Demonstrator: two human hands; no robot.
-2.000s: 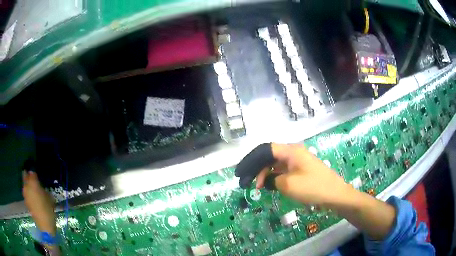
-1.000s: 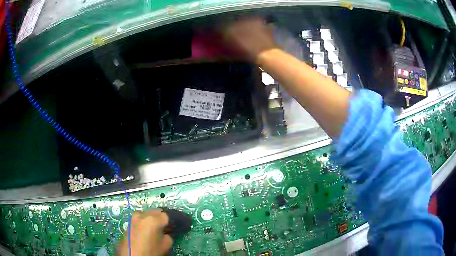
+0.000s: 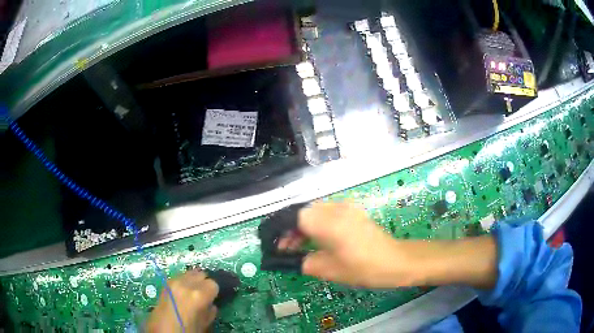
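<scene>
Green printed circuit boards [image 3: 443,195] lie edge to edge across the view. My right hand [image 3: 332,244], with black coverings on the fingertips, is low over the boards near the centre. Its fingertips are bunched, and whether they hold a part cannot be seen. My left hand [image 3: 189,302] is at the lower left over the boards, its black-covered fingertips pointing right. Its fingers are curled, and what is under them is hidden. A white connector [image 3: 286,309] and a small orange component [image 3: 327,321] sit on the board between and below my hands.
A black parts bin [image 3: 228,162] with a white label stands behind the boards. Rows of white components [image 3: 317,106] stand right of it. Small white pieces [image 3: 98,238] lie at left. A blue coiled cord [image 3: 71,185] hangs over my left hand. A lit dispenser [image 3: 511,77] stands at right.
My right hand has come back from the pink area behind the bin down to the boards. My left hand remains low at left. The view has shifted somewhat.
</scene>
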